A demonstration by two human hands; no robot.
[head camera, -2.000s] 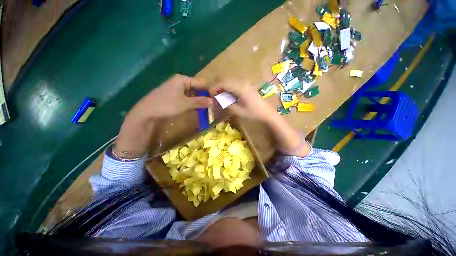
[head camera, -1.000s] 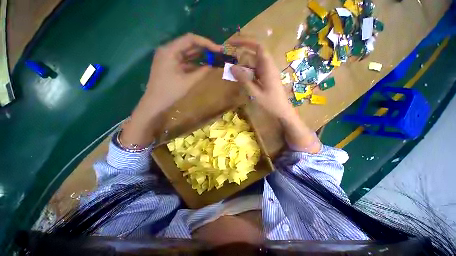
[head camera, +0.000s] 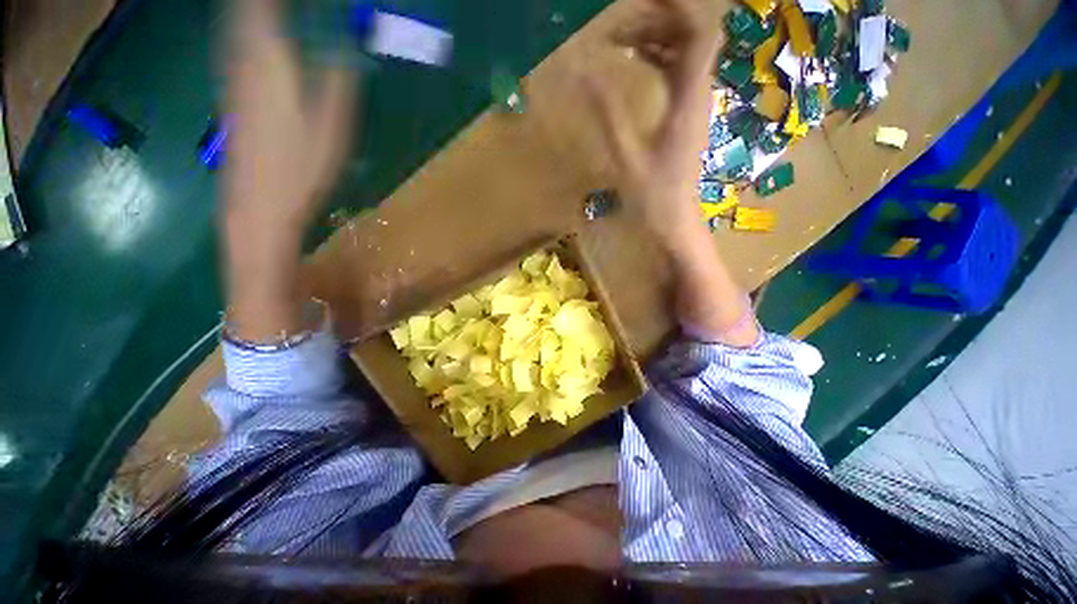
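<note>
My left hand [head camera: 278, 153] is blurred, stretched over the green surface at the upper left, its fingertips cut off by the top edge; whether it holds anything cannot be told. A blue block with a white face [head camera: 409, 39] is to its right, apart from the visible part of the hand. My right hand [head camera: 656, 118] is blurred, over the brown bench beside the parts pile, fingers apart, with nothing clear in it. A small dark part [head camera: 600, 204] lies on the bench below it. A small green piece [head camera: 508, 92] lies near the bench's edge.
An open cardboard box [head camera: 461, 458] of pale yellow squares [head camera: 514, 354] sits against my body. The green, orange and white parts pile [head camera: 785, 83] is at the upper right. Blue blocks [head camera: 104, 125] [head camera: 214, 142] are on the green surface [head camera: 71, 307]. A blue stool [head camera: 963, 250] stands at right.
My hands have separated. The left moved up and left over the green surface, the right up and right. The blue block with the white face is now apart from my right hand, at the top.
</note>
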